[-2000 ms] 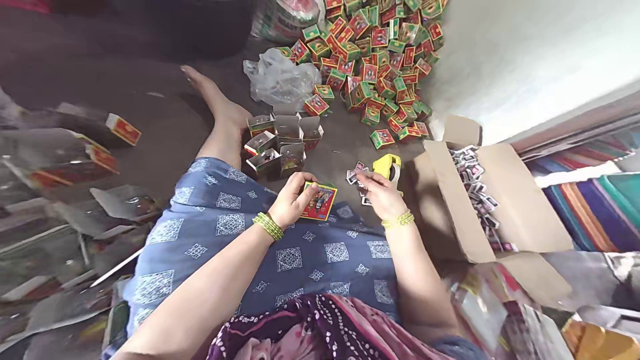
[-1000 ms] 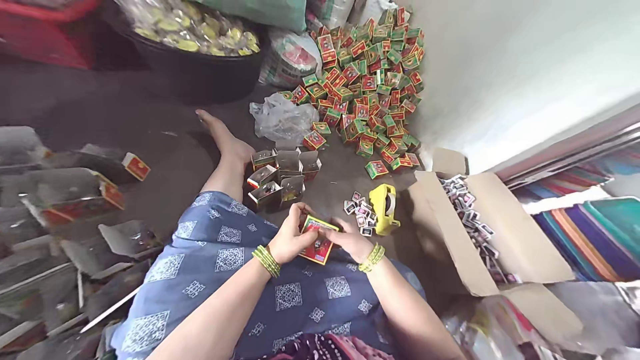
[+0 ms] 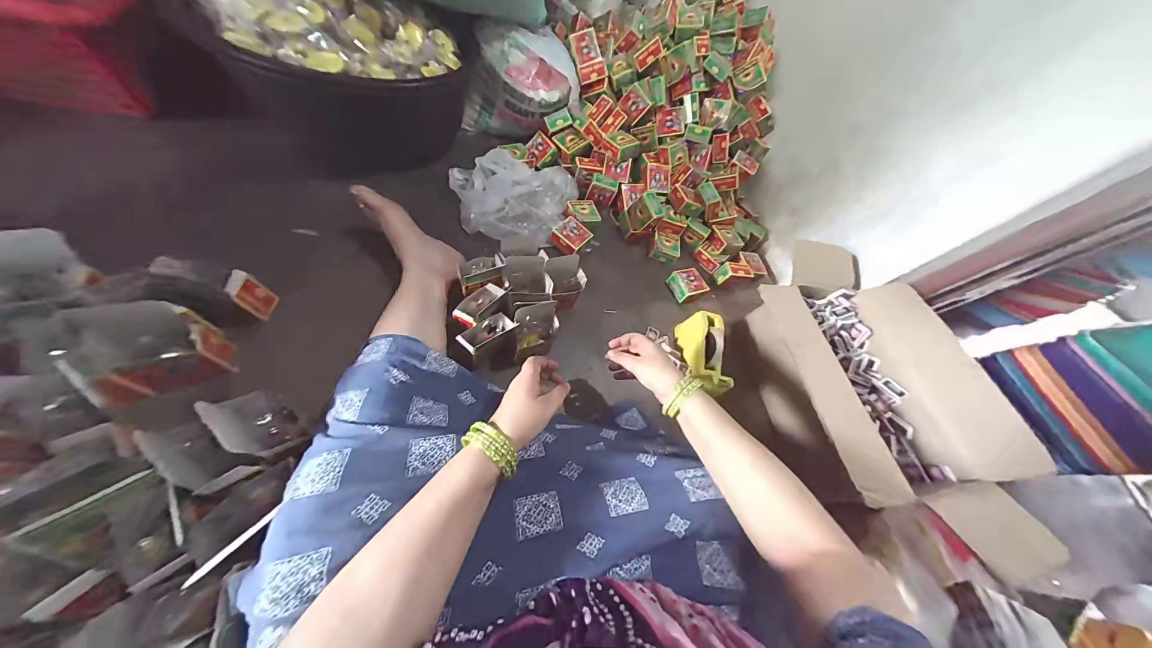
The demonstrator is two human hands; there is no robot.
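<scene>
My left hand (image 3: 533, 396) hovers over my lap with its fingers curled, just below a group of open small cardboard boxes (image 3: 535, 326); whether it holds anything is unclear. My right hand (image 3: 643, 360) is beside a few small dark-and-white pieces (image 3: 660, 340) on the floor, its fingers bent and partly apart; I cannot tell if something is between them. Right next to that hand lies a yellow tape dispenser or roll holder (image 3: 703, 349). No red and yellow box shows in either hand.
Red and green boxes (image 3: 657, 175) are heaped ahead by the wall, near a crumpled plastic bag (image 3: 513, 193). A carton (image 3: 936, 387) with small pieces stands right. Many open boxes (image 3: 171, 387) spread left. A black tub (image 3: 342, 108) of yellow-topped items is at upper left.
The red and yellow box held in both hands a second ago is no longer in them. The hands have moved apart, the right one toward the small pieces.
</scene>
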